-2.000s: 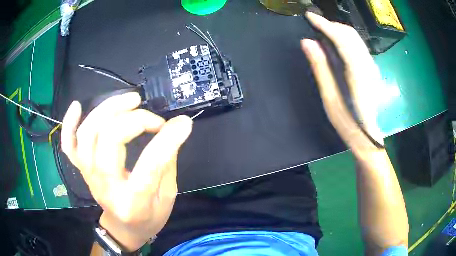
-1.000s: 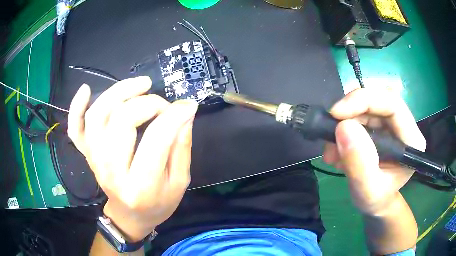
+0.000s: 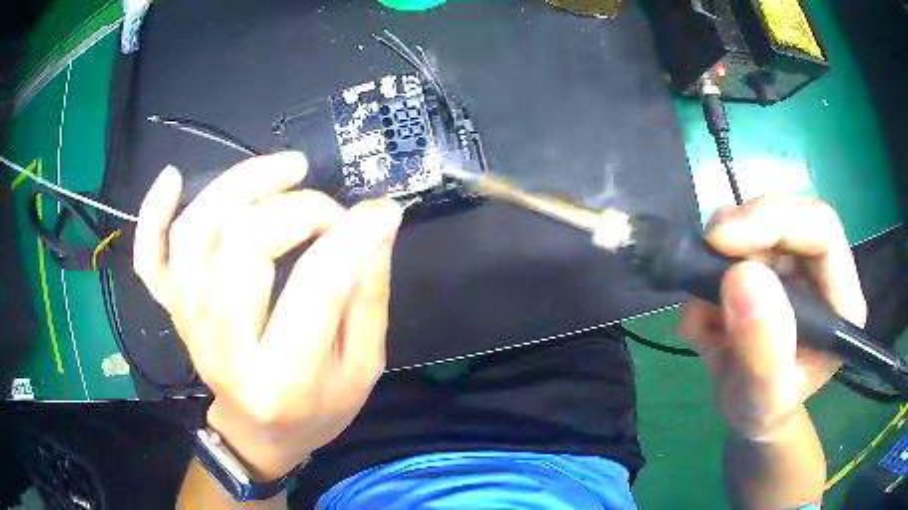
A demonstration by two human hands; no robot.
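Note:
The circuit board (image 3: 386,134) lies on a black device housing (image 3: 468,149), with thin black lead wires (image 3: 408,58) standing from its far right edge. My left hand (image 3: 269,289) pinches thin silvery solder wire (image 3: 75,187) at the board's near edge; a short end shows past the fingertips. The hand hides part of the housing. My right hand (image 3: 782,299) holds the soldering iron (image 3: 677,259) by its black handle. The iron is blurred, its tip at or just above the board's lower right corner; contact cannot be told.
The soldering station (image 3: 747,60) with its yellow sponge (image 3: 792,25) stands at the upper right, its cord plugged in. A bright green round disc (image 3: 413,3) and a brown tape roll (image 3: 587,6) are cut by the top edge. A coiled black cable (image 3: 75,234) lies at left.
My right hand was empty two seconds ago, then came in with the soldering iron. Since one second ago, the iron and right hand have shifted slightly right. My left hand stays near the board's edge.

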